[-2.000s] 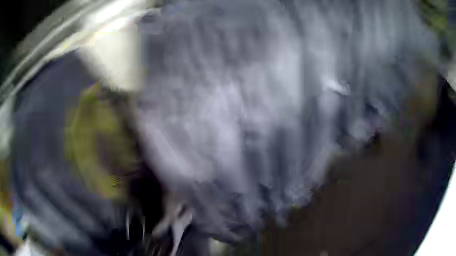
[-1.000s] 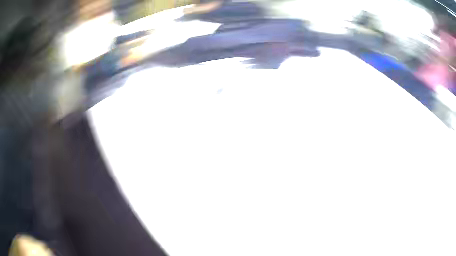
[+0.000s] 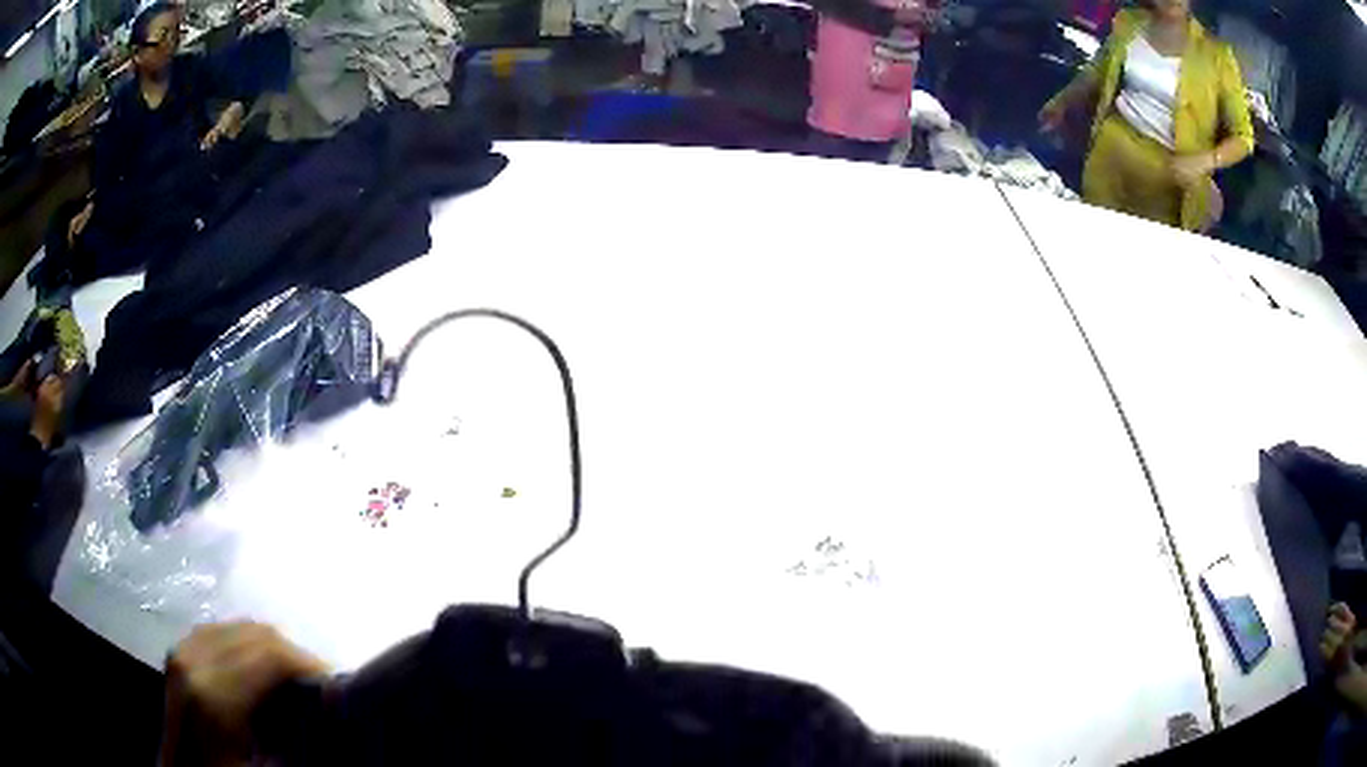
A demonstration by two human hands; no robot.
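Note:
A dark garment on a hanger is at the bottom edge, mostly cut off, with its collar part upright. The hanger's thin metal hook rises from it over the white table. My left hand is at the lower left, slightly blurred and cut off by the frame edge. It is closed on the left shoulder part of the garment. My right hand is not in view.
A clear plastic bag with dark contents and dark garments lie on the white table at left. A phone lies at right. Several people are around the table. A dark line crosses the tabletop.
The view has swung from blurred dark garments, across the white table, to a steadier look over it. The hanger hook, the dark garment and my left hand now show at the bottom.

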